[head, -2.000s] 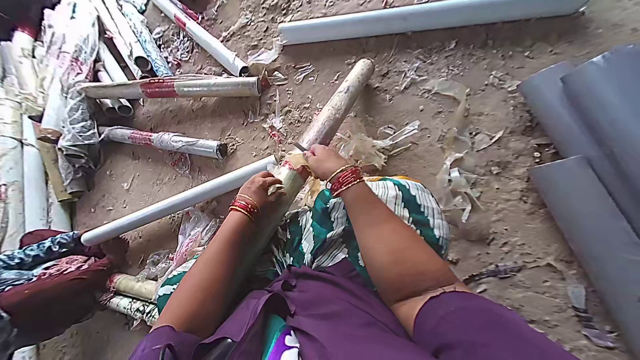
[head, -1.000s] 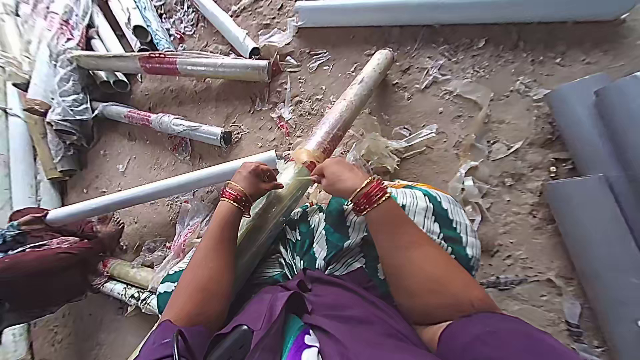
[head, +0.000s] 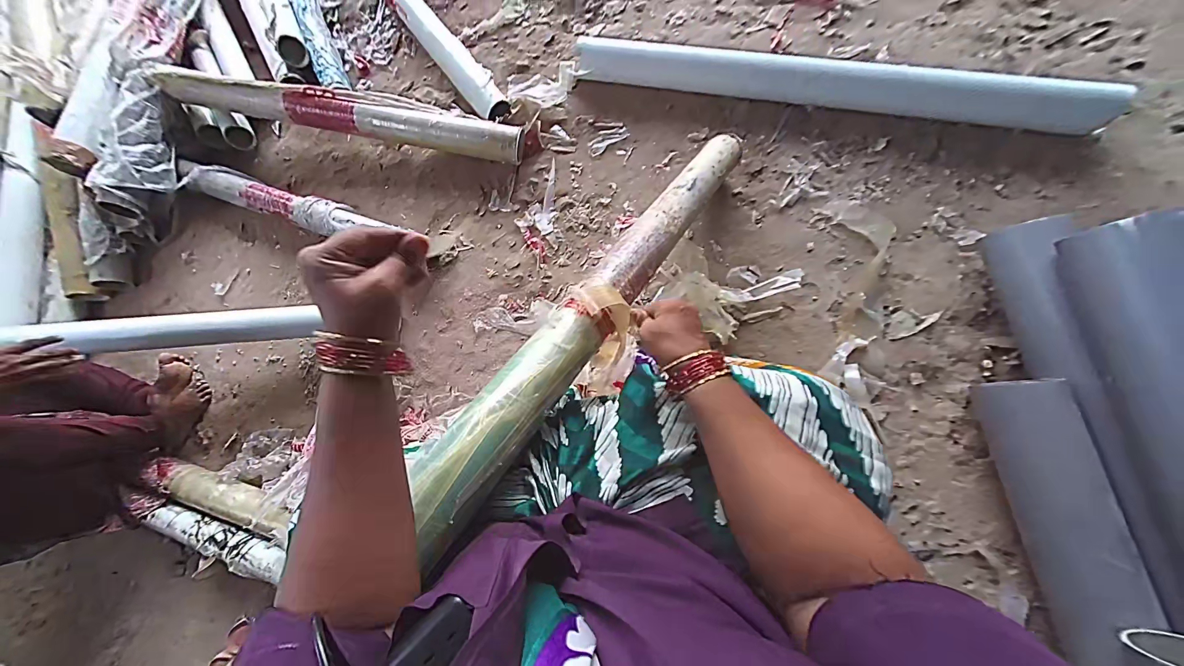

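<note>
A long pipe (head: 504,402) wrapped in yellowish clear film lies slantwise across my lap, its narrower bare end (head: 680,208) pointing up and right. Around the joint between wrapped and bare parts is a loose loop of tan tape or film (head: 608,314). My right hand (head: 673,331) is closed on this strip at the pipe's right side. Raised to the left of the pipe, away from it, is my left hand (head: 363,268), its fingers curled into a fist; whether something thin is inside cannot be seen. Red bangles are on both wrists.
White pipe (head: 222,328) lies at left beside another person's hand (head: 32,361) and foot (head: 178,393). Film-wrapped pipes (head: 416,129) are piled upper left. A pale pipe (head: 832,88) lies at the top, grey pipes (head: 1064,481) at right. Plastic scraps (head: 740,296) litter the dirt.
My left hand has lifted off the pipe and moved up and left. The strip at the joint now stands out as a loose loop. My right hand stays beside the joint.
</note>
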